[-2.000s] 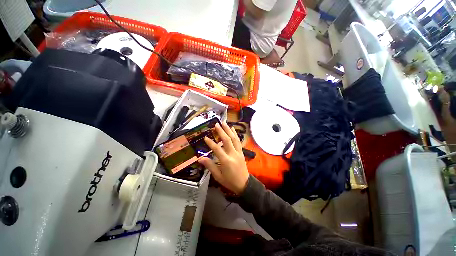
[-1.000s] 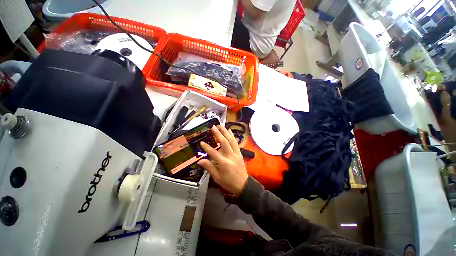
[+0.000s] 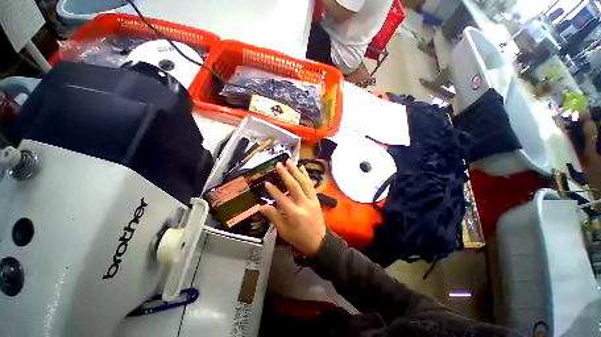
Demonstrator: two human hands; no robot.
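My right hand [image 3: 300, 214], bare with a dark sleeve, reaches in from the lower right. Its fingers are spread over the right part of a smartphone [image 3: 236, 201] with a lit, coloured picture, and fingertips are at the screen. It does not grip the phone. The phone rests tilted on a narrow white accessory tray [image 3: 285, 137] that holds small tools. The tray is beside the white "brother" sewing machine [image 3: 85, 243]. Purple-blue thread snips [image 3: 168, 303] lie on the machine bed. My left hand is out of the picture.
Orange-red baskets [image 3: 227, 117] with bagged parts stand behind the tray. A white tape roll [image 3: 352, 181] lies on orange cloth [image 3: 346, 224], beside black scissors handles and a heap of navy strips [image 3: 425, 191]. A person [image 3: 356, 33] is beyond; pale tubs [image 3: 520, 263] stand right.
My right hand has shifted slightly left and its fingers have moved a little over the screen. The phone stays in place.
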